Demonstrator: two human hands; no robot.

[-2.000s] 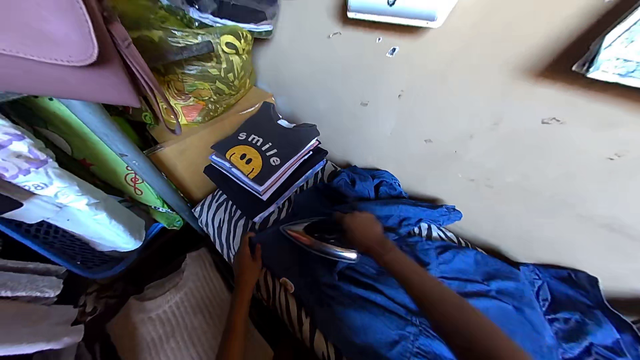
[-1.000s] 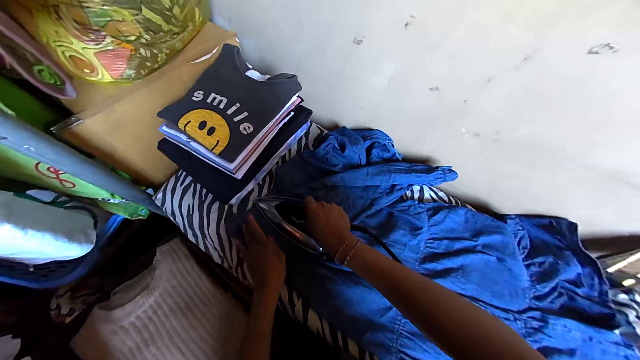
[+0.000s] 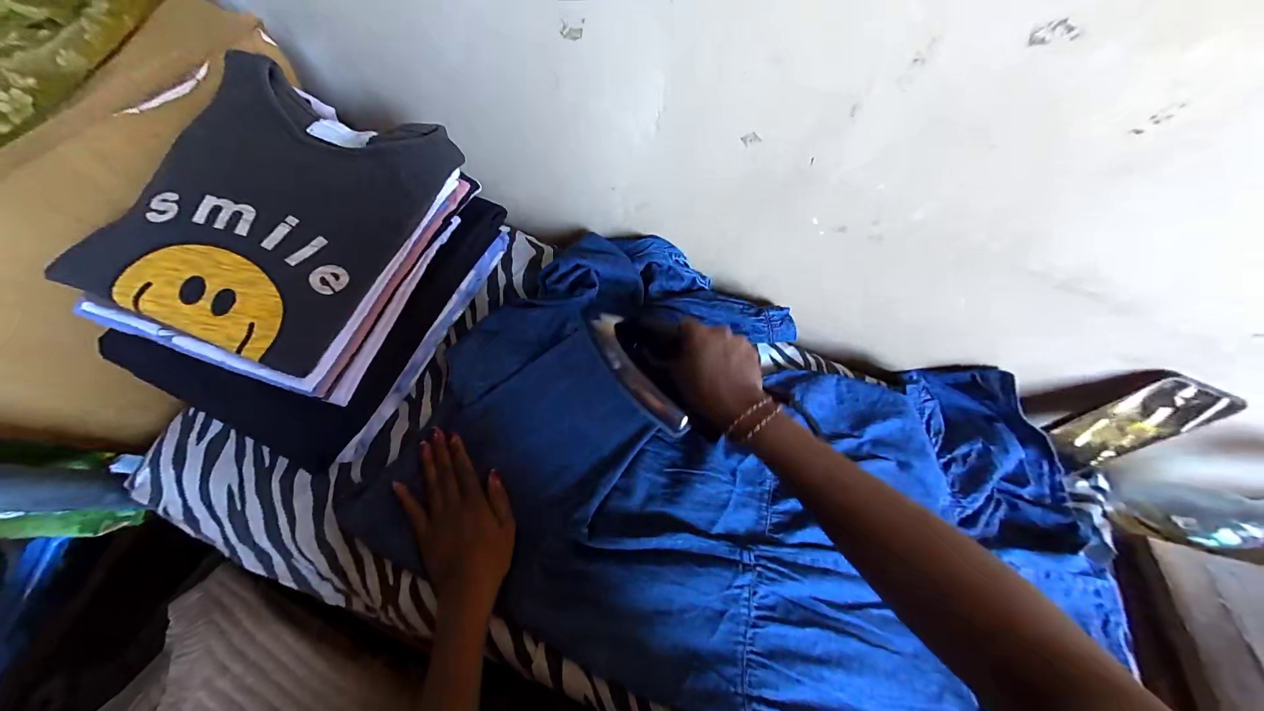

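A blue denim garment (image 3: 632,583) lies spread over a zebra-striped cloth (image 3: 247,494). My right hand (image 3: 716,370) grips the dark handle of a clothes iron (image 3: 637,380), whose metal soleplate edge is against the denim or just over it; the hand hides part of the handle. My left hand (image 3: 459,518) rests flat on the denim near its left edge, fingers spread, holding nothing. A puffed sleeve (image 3: 612,272) of the garment lies bunched by the wall.
At the upper left, a stack of folded clothes, topped by a dark grey smile shirt (image 3: 267,207), sits on the striped cloth. Behind it is a brown cardboard box (image 3: 59,326). A pale wall (image 3: 839,178) borders the far side. Ribbed beige fabric (image 3: 247,642) shows at lower left.
The iron, held by my right hand, has moved right across the denim, away from my left hand. The view has shifted closer over the garment.
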